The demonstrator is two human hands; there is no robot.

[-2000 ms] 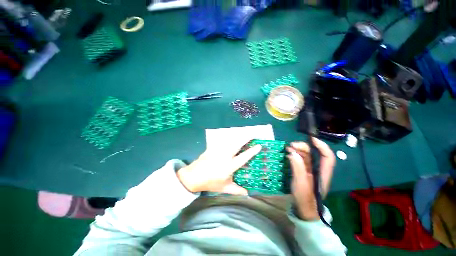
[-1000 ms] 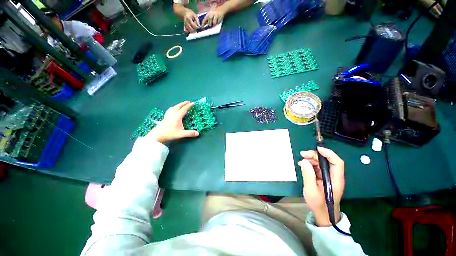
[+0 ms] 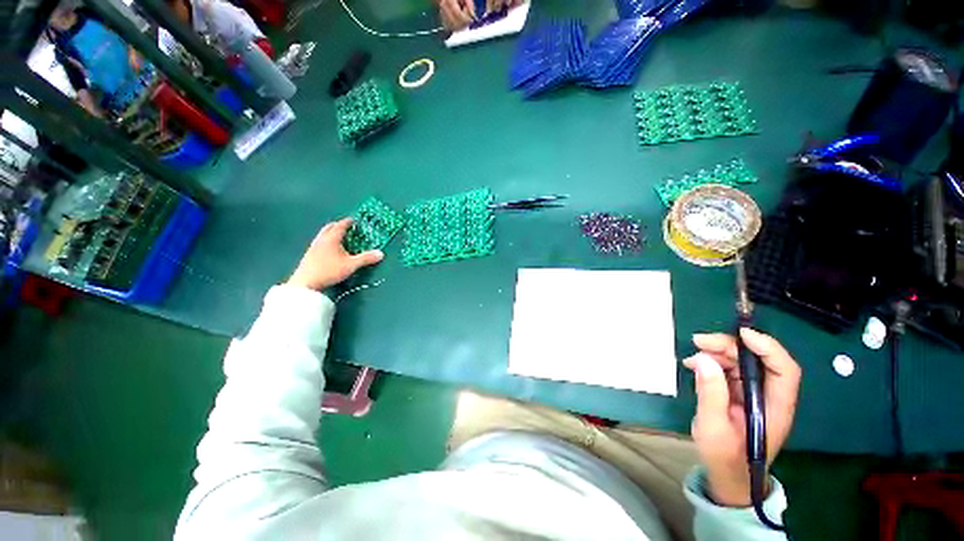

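Observation:
My left hand (image 3: 336, 257) is at the small-looking, partly covered green PCB panel (image 3: 374, 225) on the left, with thumb and fingers around its near end. A second green PCB panel (image 3: 449, 226) lies just right of it. My right hand (image 3: 740, 412) holds a black soldering iron (image 3: 752, 402) upright like a pen. Its metal tip points away from me, at the near rim of the solder wire roll (image 3: 712, 223). A white work pad (image 3: 594, 328) lies bare in front of me.
Dark tweezers (image 3: 531, 202) and a pile of small components (image 3: 612, 234) lie beyond the pad. Other green panels (image 3: 696, 113) and blue panels (image 3: 550, 56) lie farther back. The soldering station (image 3: 846, 248) is at right, a blue bin (image 3: 169, 254) at left. Another person's hands (image 3: 465, 11) show at top.
The view has shifted left. My left hand left the panel beside the tweezers and moved to the leftmost panel. Earlier it held a panel over the pad. The iron stays in my right hand.

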